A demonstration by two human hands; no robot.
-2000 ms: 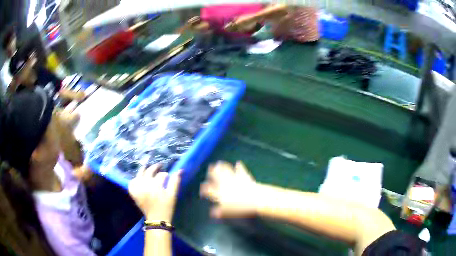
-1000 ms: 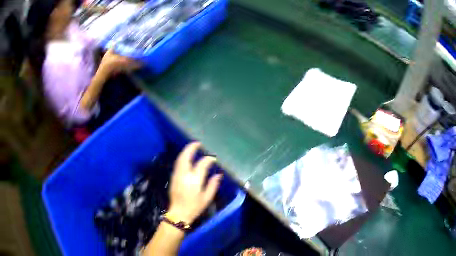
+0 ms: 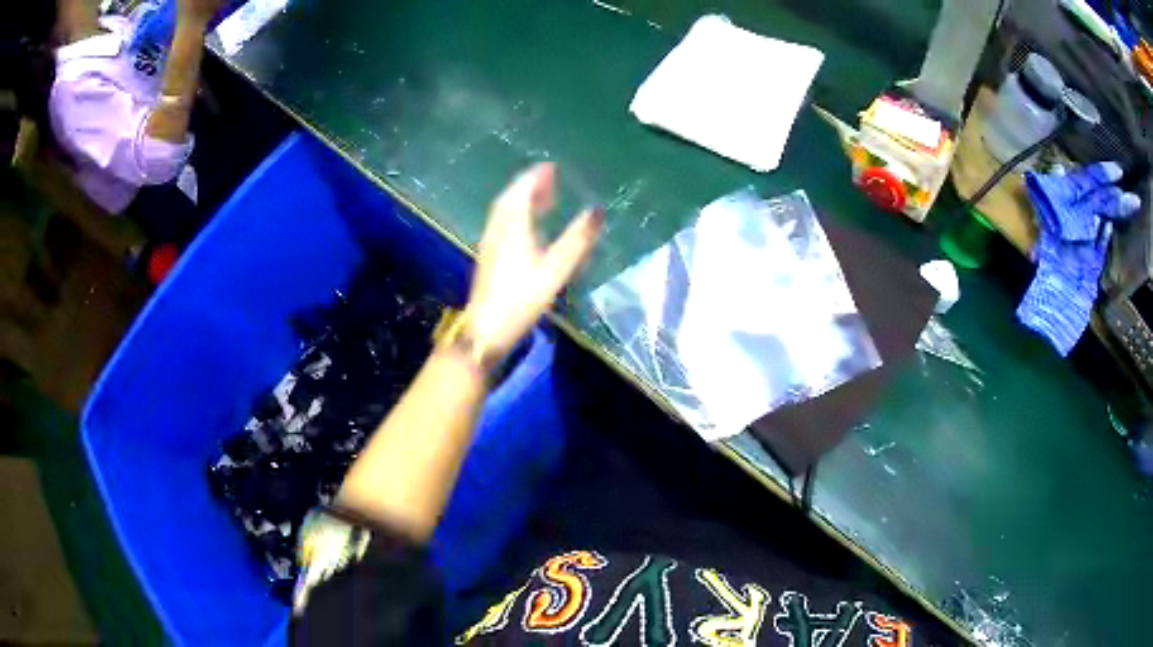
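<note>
The stack of clear plastic bags (image 3: 771, 310) lies flat at the bench's near edge, partly on a dark mat (image 3: 872, 335). A heap of black adapters (image 3: 329, 405) lies in the large blue tub (image 3: 190, 379) below the bench edge on the left. My left hand (image 3: 525, 259) is over the tub's right side and the bench edge, fingers apart, slightly blurred, with nothing in it. My right hand is not in view.
A white square stack (image 3: 730, 91) lies farther back. A small printed box (image 3: 900, 152), blue and white gloves (image 3: 1072, 247) and a small white lump (image 3: 938, 284) are at the right. A person in a light purple shirt (image 3: 114, 114) is at upper left.
The view has tilted down from the filled blue basket, now out of view. My left hand has risen from inside the tub to the bench edge. My right hand, seen two seconds ago, is gone.
</note>
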